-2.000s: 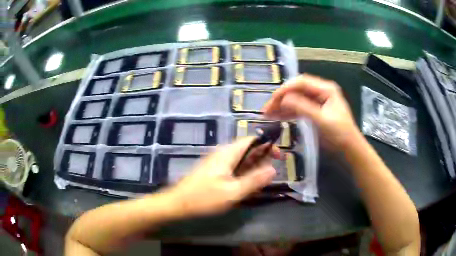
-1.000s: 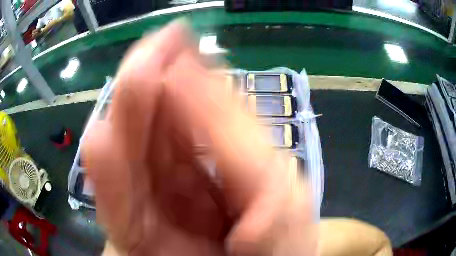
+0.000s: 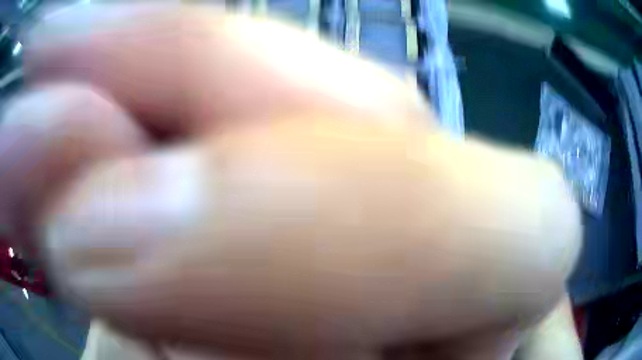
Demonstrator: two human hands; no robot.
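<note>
A very large, blurred hand, by its position my right hand, fills most of the view close to the camera. Its fingers are bent and point left; whether they hold anything is hidden. My left hand cannot be made out apart from it; only a pale strip of skin shows at the lower left edge. Behind the hand, a blurred strip of the tray with phone frames shows at the top centre, with its whitish liner along the right side. The rest of the tray is hidden.
The clear bag of silver parts lies on the dark bench at the right. A dark slab is behind it, and layered trays stand at the far right edge. Something red shows at the left edge.
The large hand has come closer and turned, its fingers now pointing left rather than up. The view has tipped down, so the tray sits higher and is mostly covered.
</note>
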